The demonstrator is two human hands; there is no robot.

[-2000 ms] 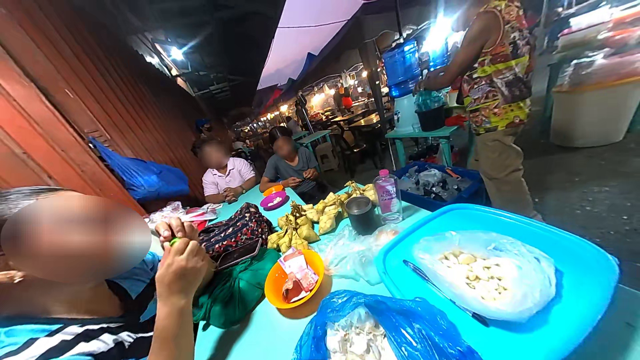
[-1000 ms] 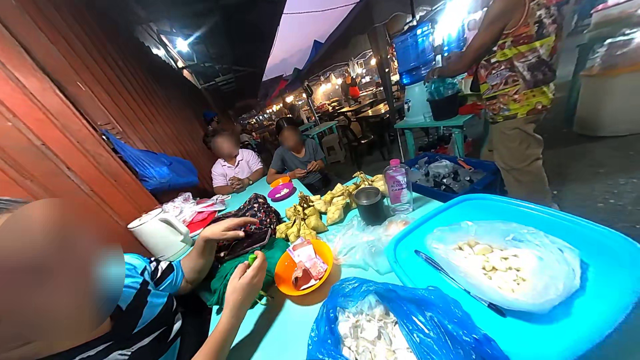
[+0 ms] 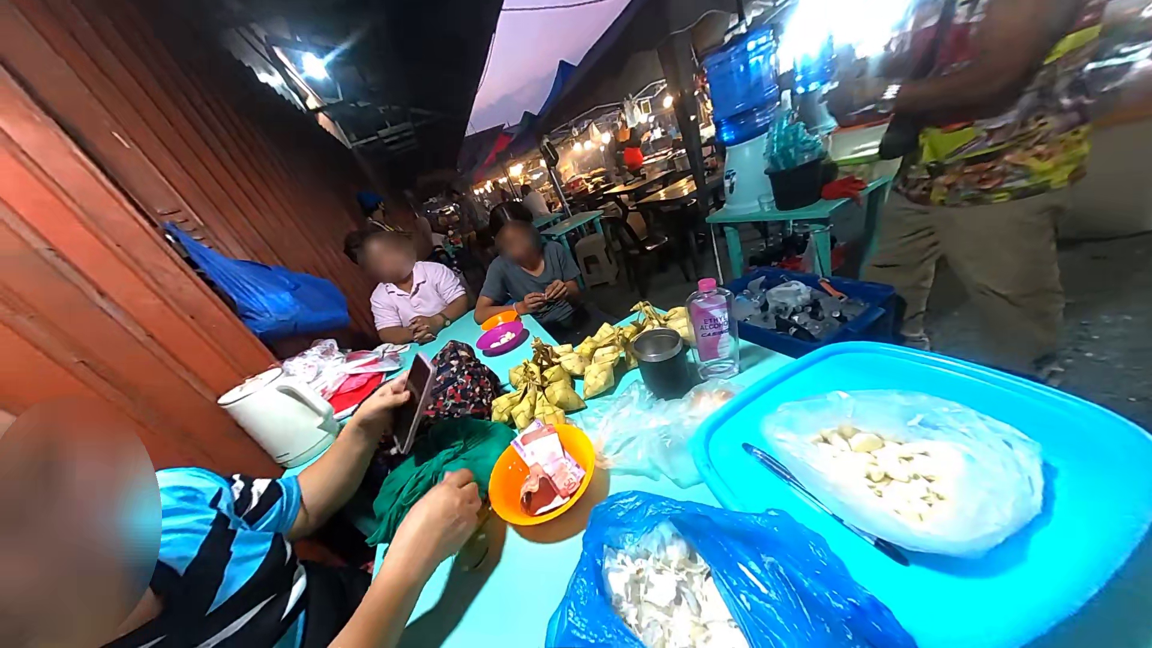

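Observation:
Neither my left hand nor my right hand is in view. On a bright blue plastic tray (image 3: 1062, 387) lies a clear plastic bag of peeled garlic cloves (image 3: 877, 468), with a slim dark pen or small knife (image 3: 819, 499) beside it. Nearest me, a blue plastic bag (image 3: 792, 558) stands open with pale garlic skins (image 3: 666, 585) inside. An orange bowl (image 3: 499, 490) left of it holds paper banknotes (image 3: 549, 468). At the left, a seated person holds up a phone (image 3: 415, 403) in one hand; the other hand (image 3: 441, 517) is near the bowl.
Woven leaf pouches (image 3: 549, 387), a dark cup (image 3: 663, 360), an alcohol bottle (image 3: 715, 333) and a crumpled clear bag (image 3: 643, 423) stand or lie mid-table. A white electric kettle (image 3: 279, 414) is at left. Two people sit beyond; another stands right, near a blue crate (image 3: 810, 306).
The person at left now holds up a phone, not visible in that hand a second ago; their other hand has lowered toward the orange bowl. The view has shifted somewhat.

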